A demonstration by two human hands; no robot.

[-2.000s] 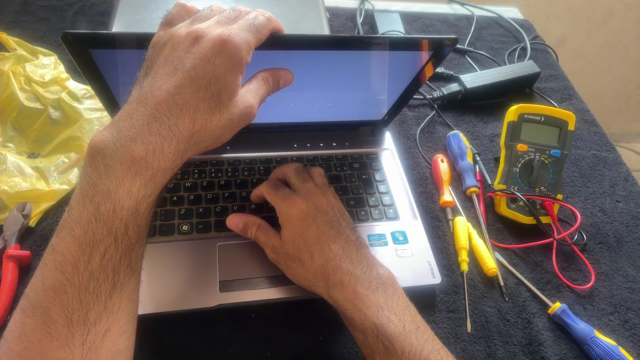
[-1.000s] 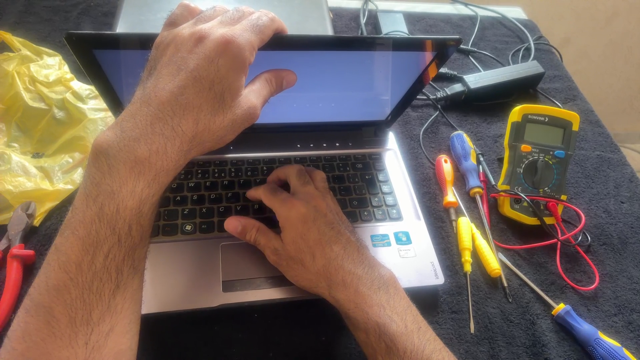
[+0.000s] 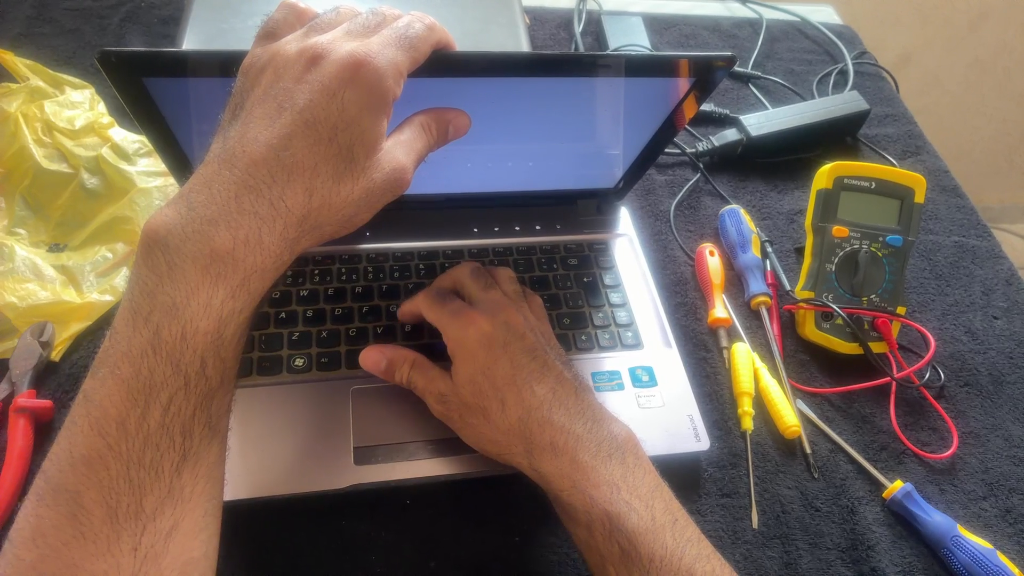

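Note:
An unfolded Lenovo IdeaPad laptop (image 3: 288, 448) lies in front of me, its screen (image 3: 520, 136) lit a plain pale blue. My left hand (image 3: 328, 120) grips the top edge of the lid, fingers over the rim and behind it, thumb across the screen. Over the middle of the black keyboard (image 3: 320, 320) rests my right hand (image 3: 496, 360), fingers bent down on the keys and thumb near the top of the touchpad (image 3: 400, 416). It holds nothing. Its fingertips are partly hidden.
Right of the laptop lie several screwdrivers (image 3: 744, 256), a yellow multimeter (image 3: 864, 256) with red and black leads, and a power adapter (image 3: 804, 124) with cables. At left are a yellow plastic bag (image 3: 64, 208) and red-handled cutting pliers (image 3: 20, 432). A silver panel (image 3: 496, 24) sits behind the lid.

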